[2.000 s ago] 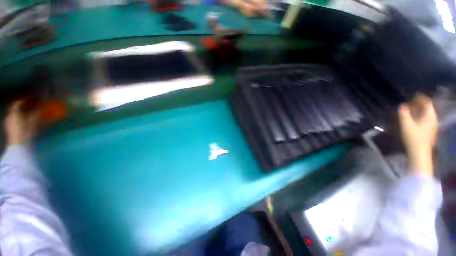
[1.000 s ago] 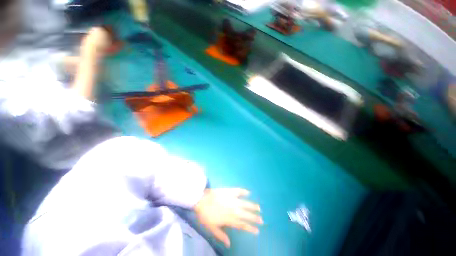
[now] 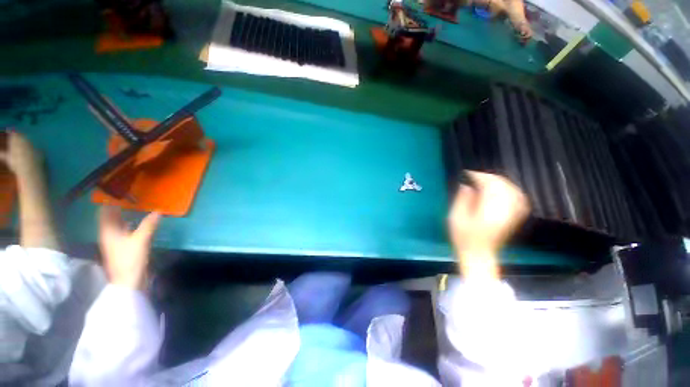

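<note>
A black Y-shaped frame (image 3: 163,127) lies with its legs spread on an orange fixture (image 3: 178,178) at the bench's left. My left hand (image 3: 127,246) is at the fixture's near edge, thumb and fingers apart; whether it touches the base is unclear. A small silvery three-armed part (image 3: 409,184) lies alone on the green bench. My right hand (image 3: 486,215) is blurred and curled at the near left corner of the black ribbed trays (image 3: 545,162); anything in it cannot be made out.
A neighbouring person's hand (image 3: 26,170) and sleeve are at the left edge. A white-edged tray (image 3: 280,69) with dark contents lies across the darker strip, between orange fixtures (image 3: 128,41) (image 3: 397,49). A white-grey machine (image 3: 564,325) stands at the lower right. Another hand (image 3: 514,15) shows far back.
The view has swung back from the left. My left hand, earlier spread flat on the bench, is now beside the framed fixture. My right hand is back in view, near the trays.
</note>
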